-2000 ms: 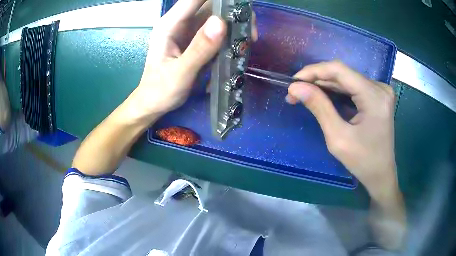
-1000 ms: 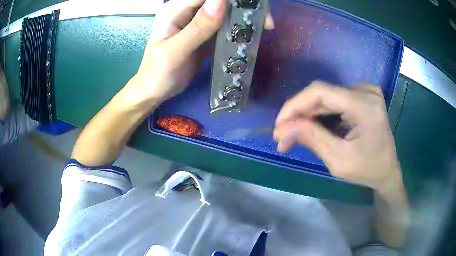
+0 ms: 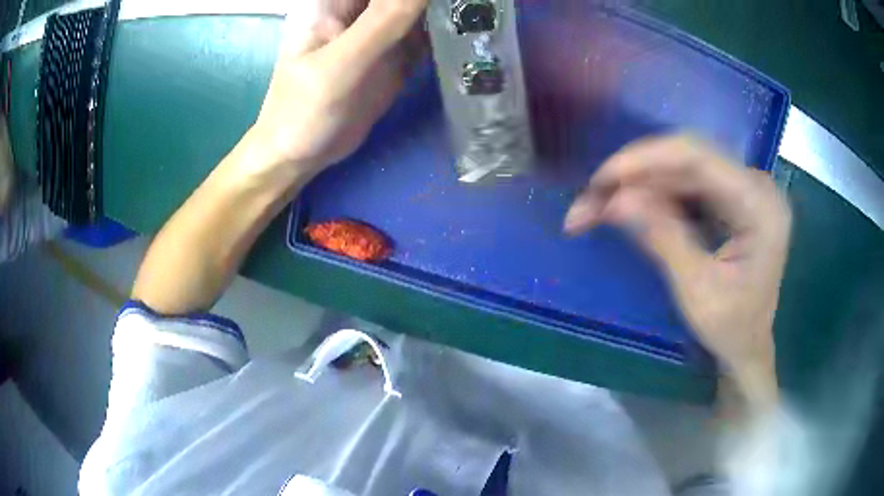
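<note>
My left hand grips the long grey-silver strip fixture near the top edge of the picture; its fingertips are cut off or hidden there. The strip's lower end hangs over the blue tray. Two dark round components show on it, with pale bits between them; its lower end is blurred and glary. My right hand is right of the strip, apart from it, motion-blurred, with thumb and fingers pinched. It keeps the pinch that held the tweezers earlier; the tweezers' tips are not discernible now.
The blue tray lies below both hands, with fine specks on it and an orange-red scrap pile in its near-left corner. A black ribbed stack stands at far left. A white strip crosses the green bench. Part of another person shows at the left edge.
The strip has moved up and right and now shows fewer components. My right hand has moved away from the strip, lower than at first; the tweezers seen beside the strip are no longer discernible.
</note>
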